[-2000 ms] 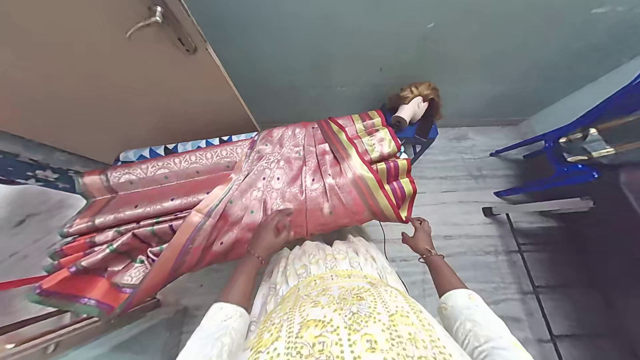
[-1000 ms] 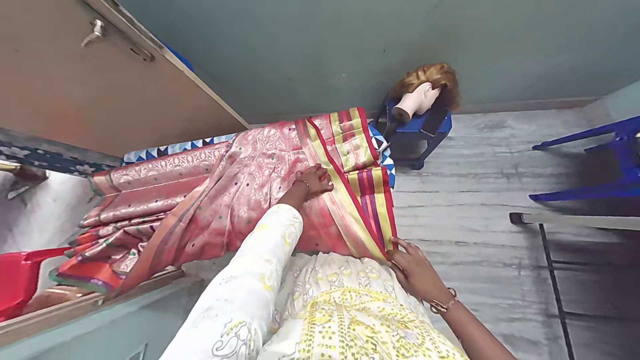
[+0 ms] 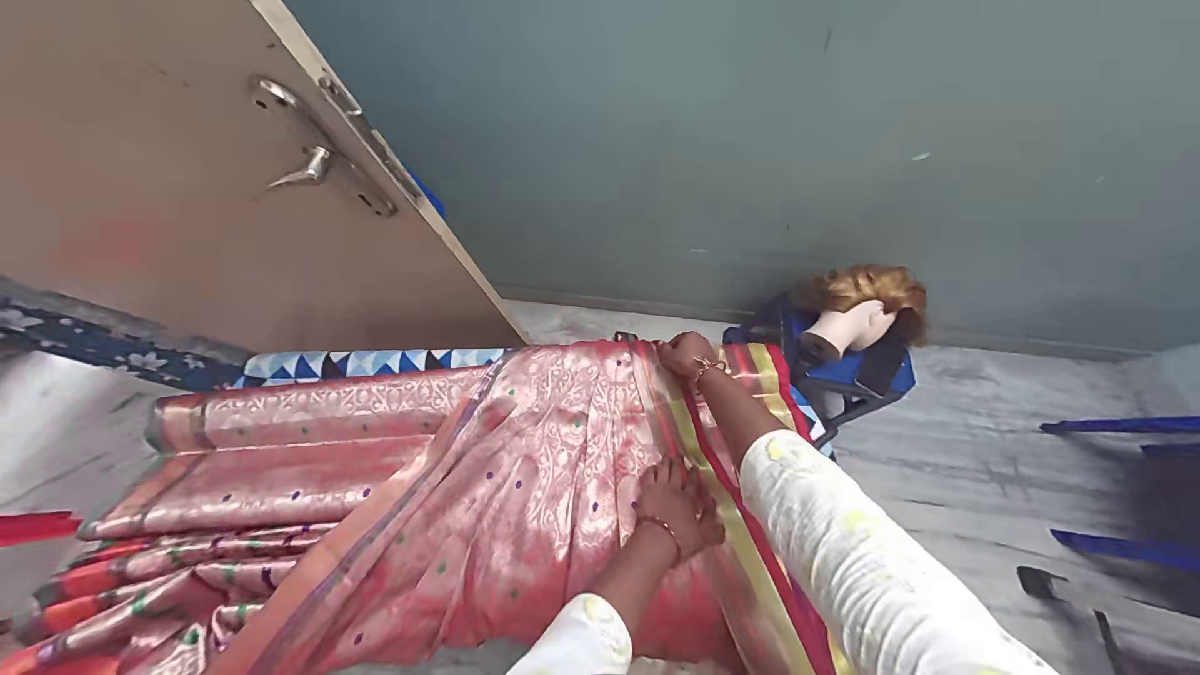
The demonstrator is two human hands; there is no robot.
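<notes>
A pink and gold brocade saree (image 3: 525, 469) lies spread over a surface with a blue-and-white triangle-patterned cover (image 3: 375, 364). Its red, yellow and green striped border runs along the right side. My right hand (image 3: 692, 356), fingers curled, grips the cloth at the far edge beside this border. Nearer to me, my left hand (image 3: 677, 511) rests palm down on the saree with its fingers somewhat apart, next to the yellow stripe. At the left, the saree lies in layered folds (image 3: 309, 469) with bunched pleats below them.
A mannequin head with light brown hair (image 3: 858, 319) lies on a blue stool (image 3: 858, 370) beyond the right end. At the left back is a door with a metal handle (image 3: 309, 169). Blue furniture legs (image 3: 1125, 427) and a dark-tipped leg (image 3: 1041, 581) stand at the right.
My right hand has moved from the near edge of the cloth to its far edge. My left hand now rests nearer to me than one second ago. The view has shifted.
</notes>
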